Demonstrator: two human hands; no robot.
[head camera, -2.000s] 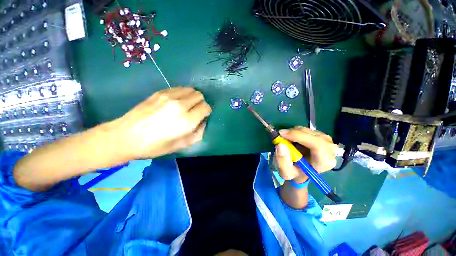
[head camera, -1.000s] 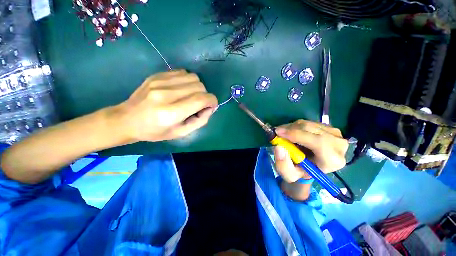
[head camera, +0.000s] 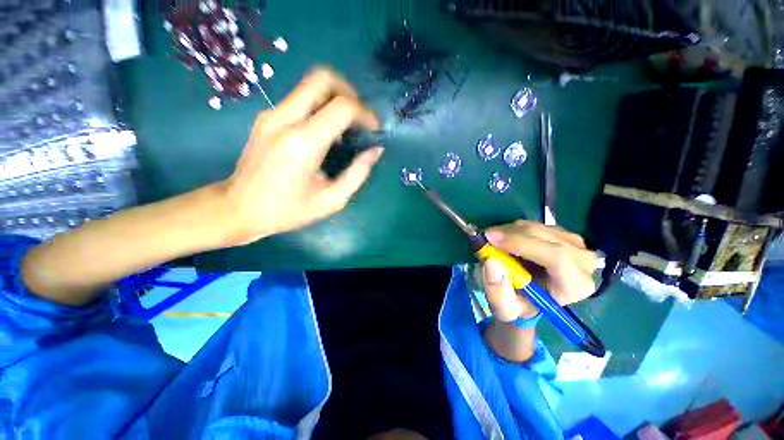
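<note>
My right hand (head camera: 546, 266) grips a soldering iron (head camera: 533, 288) by its yellow and blue handle. The iron's tip is at a small round board (head camera: 412, 176), the leftmost of several. My left hand (head camera: 301, 159) is blurred, left of this board and near the black wire pile (head camera: 417, 73). Its thumb and forefinger are apart, with a dark gap between them. Thin solder wire (head camera: 265, 93) runs to the back of this hand; whether the other fingers hold it is hidden. More round boards (head camera: 450, 165) lie to the right on the green mat (head camera: 344, 245).
Red wires with white ends (head camera: 215, 47) lie at upper left, beside plastic blister trays (head camera: 60, 146). Tweezers (head camera: 548, 168) lie right of the boards. A dark box-like unit (head camera: 679, 155) stands at right. A dark, blurred fan (head camera: 559, 30) is at the top.
My left hand has moved up and opened its thumb and forefinger; the solder end that reached the leftmost board no longer shows. The iron's tip now meets that board. The view has shifted.
</note>
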